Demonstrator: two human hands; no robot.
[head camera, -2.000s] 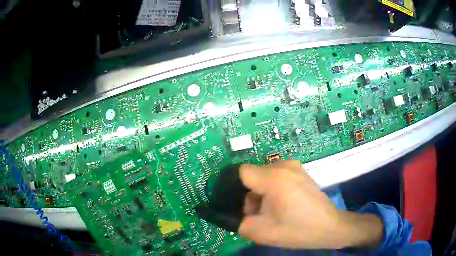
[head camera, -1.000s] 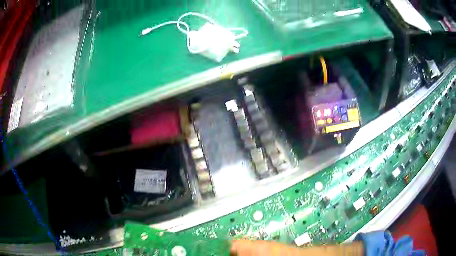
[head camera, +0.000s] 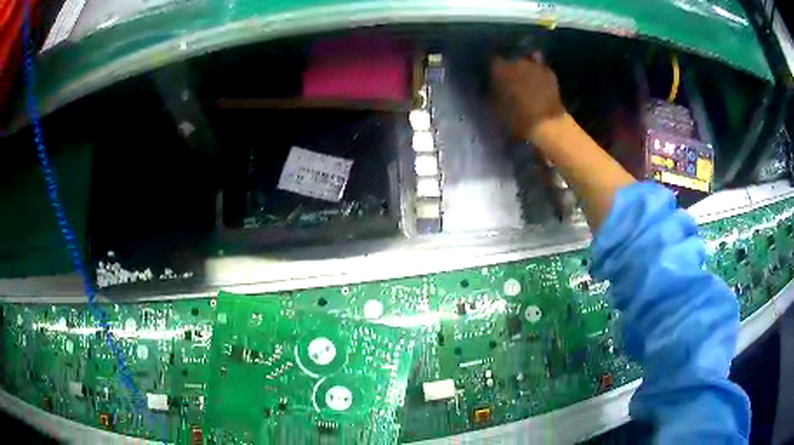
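Observation:
My right hand (head camera: 527, 91) reaches into the shelf bay at the back, over the right side of the component tray (head camera: 477, 195). Its fingertips are dark against the dark bay, so I cannot tell whether they hold anything. White-silver components (head camera: 425, 163) stand in a row along the tray's left side; the right-hand rows are mostly hidden by my hand and arm. A green circuit board (head camera: 248, 365) with two white circles lies slightly askew over the row of boards (head camera: 461, 348). My left hand is not in view.
A black parts bin (head camera: 305, 222) with a white label stands left of the tray, with a pink block (head camera: 357, 69) behind it. Small white pieces (head camera: 126, 274) lie at left. A blue coiled cord (head camera: 57, 209) hangs there. A lit dispenser (head camera: 679, 161) stands at right.
My right hand has moved from the boards up into the shelf bay. The view has swung up, then partly back down. The tilted board now shows its side with white circles.

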